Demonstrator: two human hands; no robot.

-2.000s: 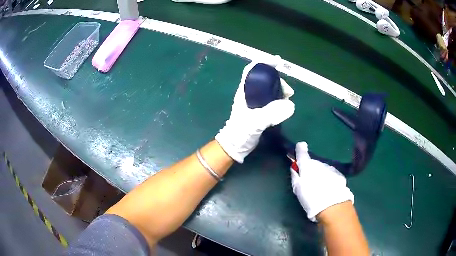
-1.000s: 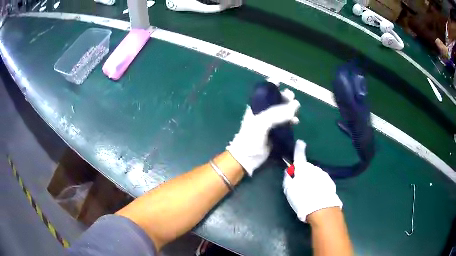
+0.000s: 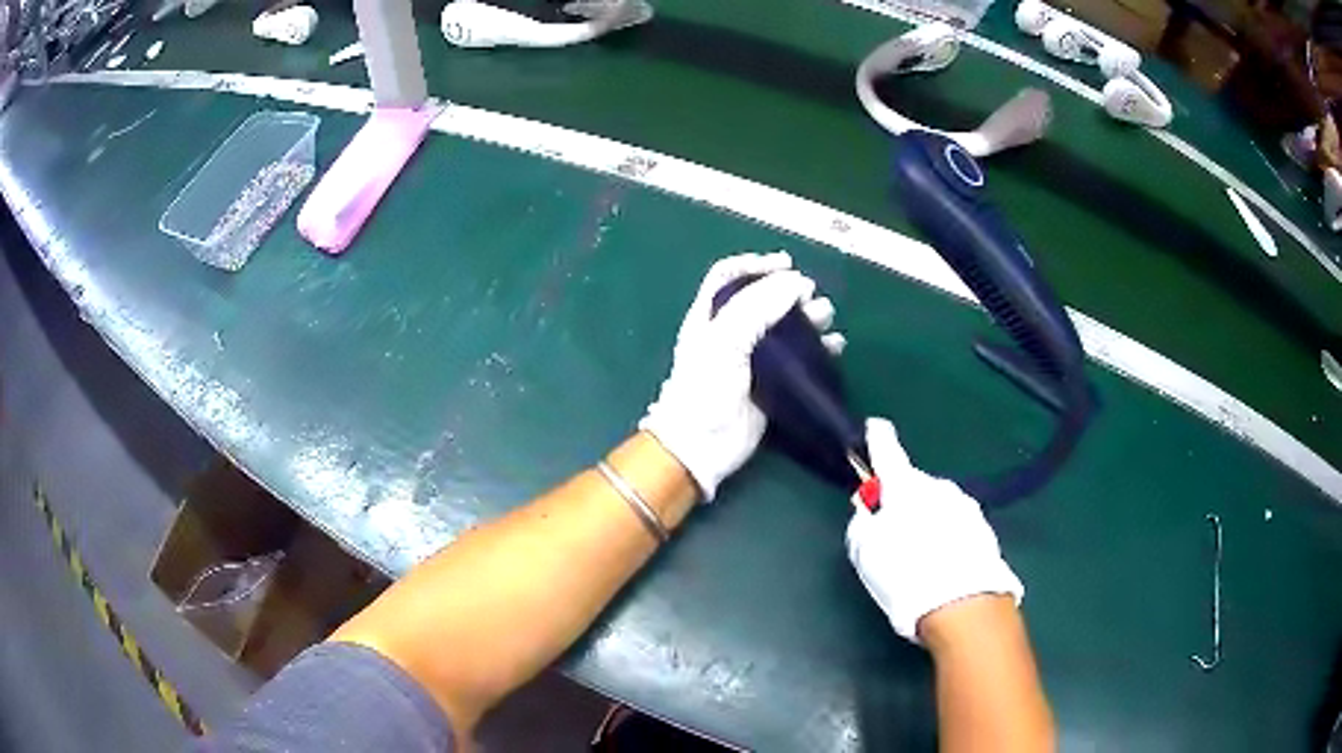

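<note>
A navy U-shaped neck fan [image 3: 1008, 280] lies over the bench, its far end with a round ring mark reaching across the pale rail. My left hand [image 3: 736, 368], in a white glove, grips the fan's near end from above. My right hand [image 3: 930, 541], also gloved, is closed around a small red-handled tool [image 3: 870, 493]. The tool's metal tip touches or nearly touches the edge of the near end; the exact contact is hidden. Most of the tool is hidden in my right fist.
A clear tray [image 3: 240, 191] of small parts and a pink wrapped block [image 3: 364, 177] are at the upper left. A metal hook [image 3: 1214, 591] lies at the right. White neck fans [image 3: 542, 24] lie on the belt. A carton [image 3: 221, 566] is below the bench.
The fan's far end has turned and moved left, now showing its ring mark. My left hand has rolled over the near end. More light-coloured fans have appeared on the belt.
</note>
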